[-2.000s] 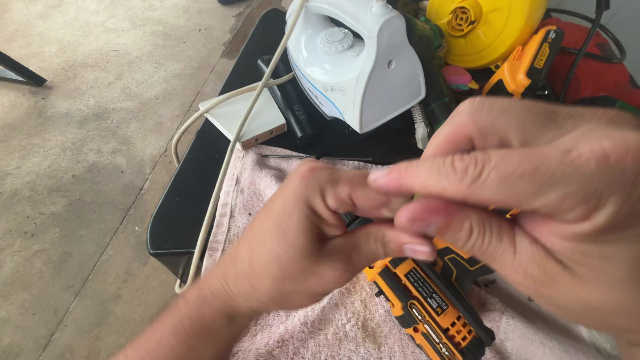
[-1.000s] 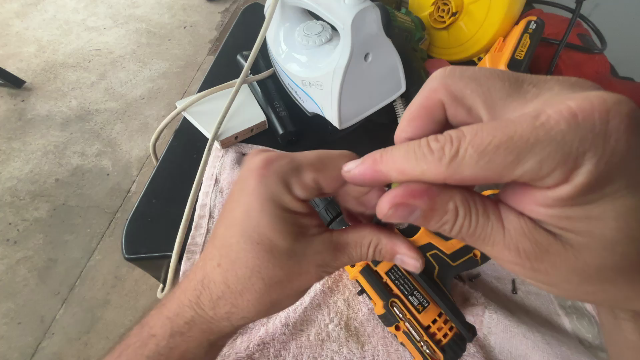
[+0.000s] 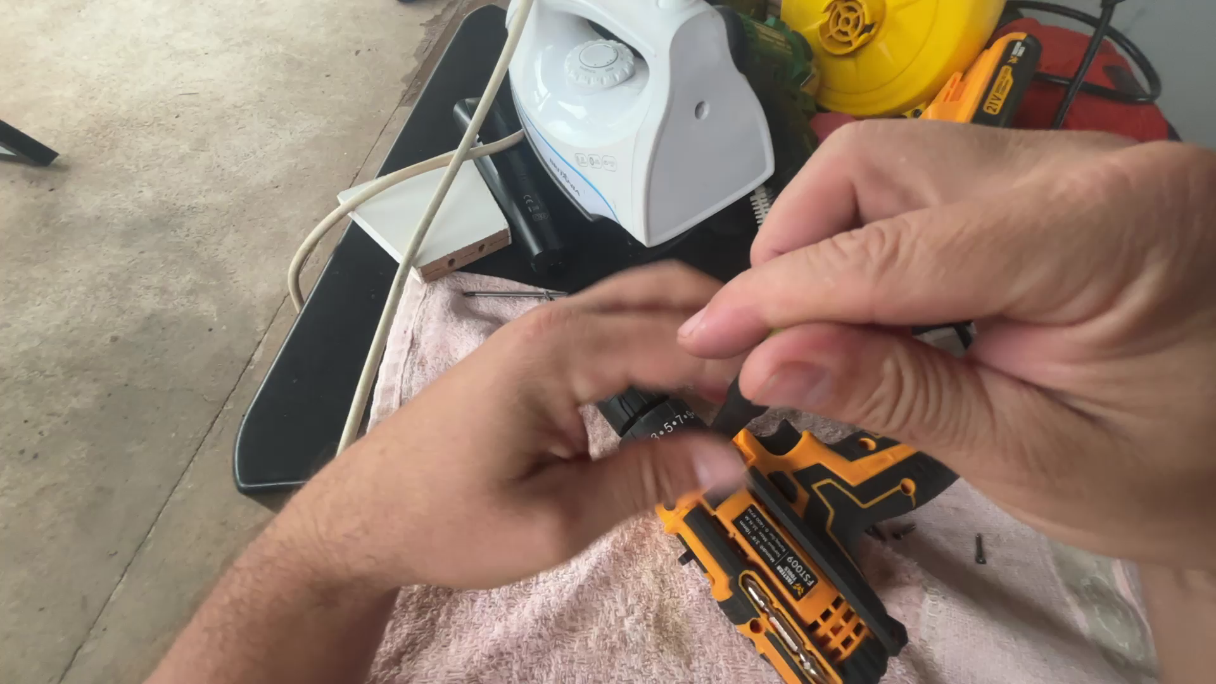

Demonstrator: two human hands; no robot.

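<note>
An orange-and-black cordless drill (image 3: 788, 570) lies on a pink towel (image 3: 532, 617), its numbered black collar (image 3: 660, 418) partly behind my left hand. My left hand (image 3: 560, 427), blurred, is above the collar, thumb and fingers apart, and nothing shows in its grip. Close to its fingertips, my right hand (image 3: 959, 304) pinches a small thing between thumb and forefinger; only a greenish sliver of it shows. A dark tapered piece (image 3: 736, 410) shows below those fingertips; whether it is part of the held thing I cannot tell. Small dark screws (image 3: 980, 548) lie right of the drill.
Behind the towel, a white clothes iron (image 3: 646, 123) stands on a black surface (image 3: 294, 418), near a white board (image 3: 432, 223) and a black cylindrical object (image 3: 522, 199). A beige cord (image 3: 418, 237) crosses the left side. A yellow round housing (image 3: 883, 47) and a battery (image 3: 988, 81) are at back right.
My left hand's fingers have spread away from the right hand's fingertips. The right hand keeps its pinch.
</note>
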